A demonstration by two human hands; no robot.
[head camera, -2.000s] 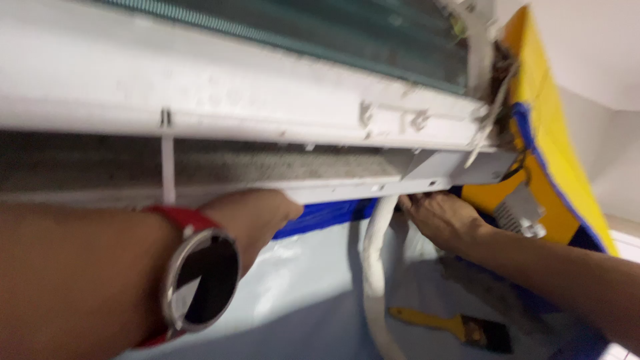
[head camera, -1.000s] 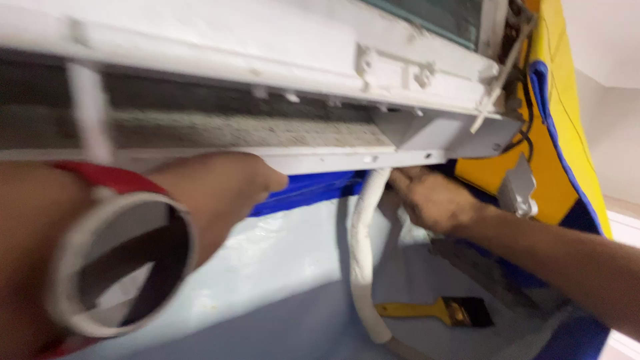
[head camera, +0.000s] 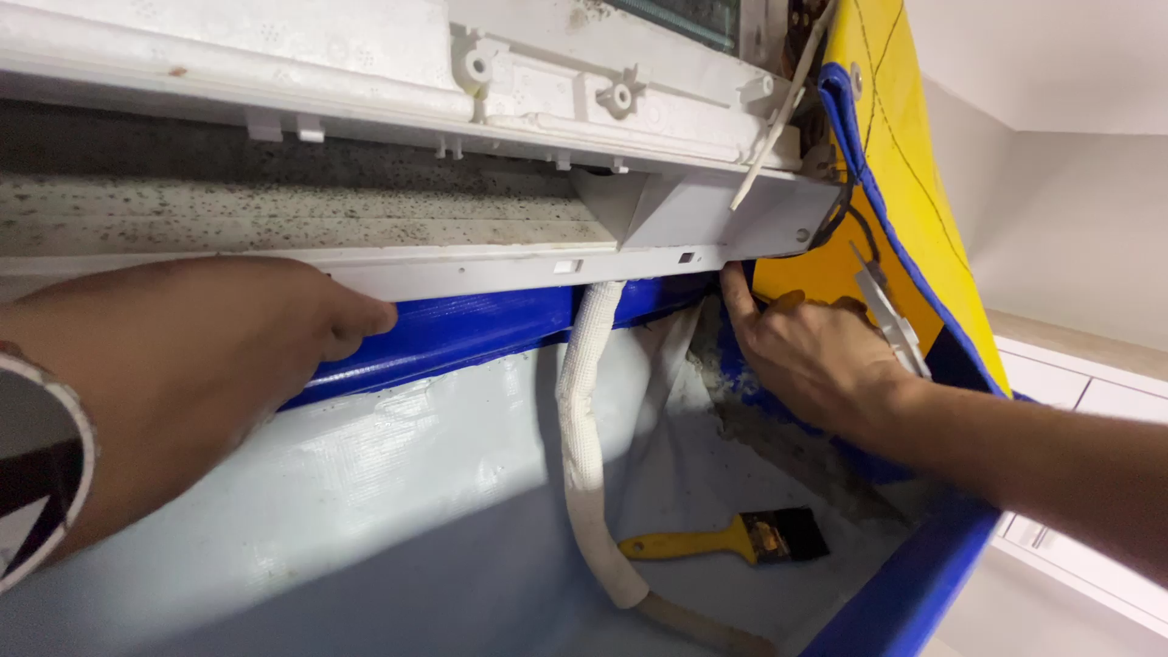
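A wall-mounted air conditioner's white lower casing (head camera: pixel 511 265) crosses the view, its air outlet (head camera: pixel 301 205) speckled with dark spots. On the left, my left hand (head camera: pixel 237 319) grips the casing's lower edge, thumb in front, the other fingers mostly hidden; a watch (head camera: pixel 41 465) is on that wrist. My right hand (head camera: pixel 812 347) reaches up at the casing's right end, its index fingertip against the underside, the other fingers partly curled. Between the hands hangs a white wrapped drain hose (head camera: pixel 584 401).
Below is a pale cleaning sheet (head camera: pixel 401 474) with blue edging; a yellow-handled paintbrush (head camera: pixel 693 545) lies in it. Its yellow side flap (head camera: pixel 912 173) rises at the right. A thin pale cable (head camera: pixel 776 128) and a small white part (head camera: pixel 890 319) hang nearby. White cabinets stand behind.
My right hand has moved right along the casing, away from the hose to the casing's end. My left hand stays on the lower edge.
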